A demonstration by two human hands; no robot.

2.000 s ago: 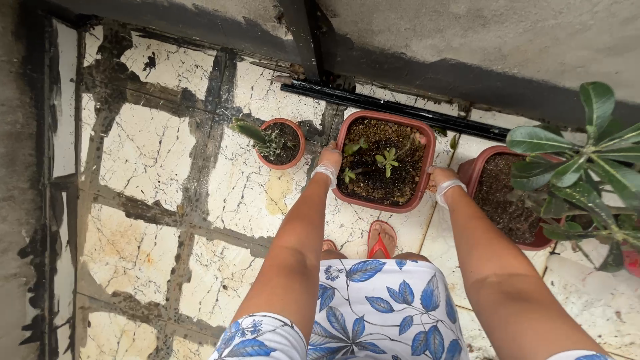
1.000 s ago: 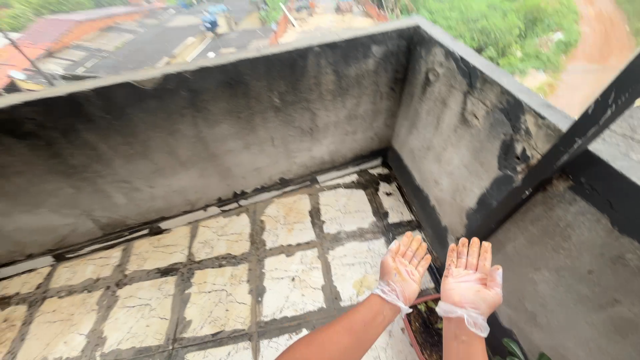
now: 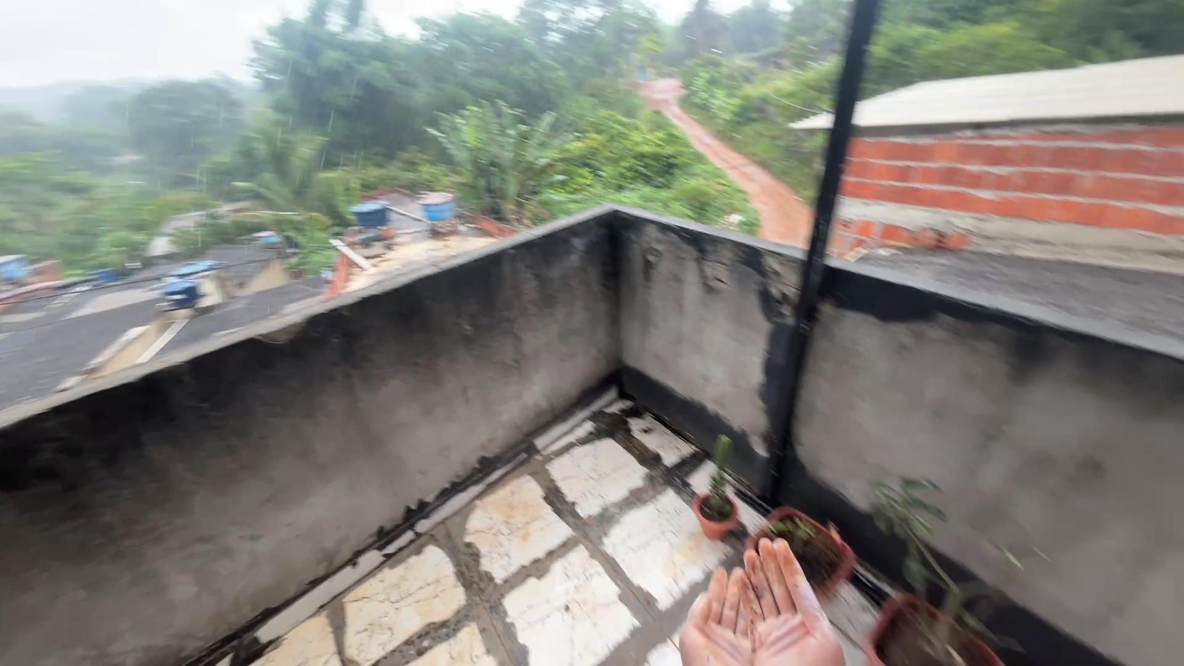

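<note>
Palms up and side by side, my left hand (image 3: 718, 622) and my right hand (image 3: 786, 610) are held out at the bottom right, touching or nearly so. Both have dirt-like stains on the fingers and hold nothing visible. Just behind them on the floor is a reddish plastic pot (image 3: 844, 566) of soil with small seedlings. A small round pot (image 3: 717, 527) with an upright cactus stands to its left. At the lower right, a larger reddish pot (image 3: 883, 638) holds a leafy plant (image 3: 911, 518), partly blurred.
A low cement wall (image 3: 444, 370) with black patches meets another wall (image 3: 971, 425) in a corner. A black metal post (image 3: 814, 250) rises by the pots. Light broken-tile flooring (image 3: 564, 601) lies below. Beyond are roofs, trees, a dirt path and a brick building (image 3: 1008, 180).
Two seconds ago my hands were at the sides of the seedling pot; they let go and came up together, palms up. The view has tilted up strongly toward the surroundings.
</note>
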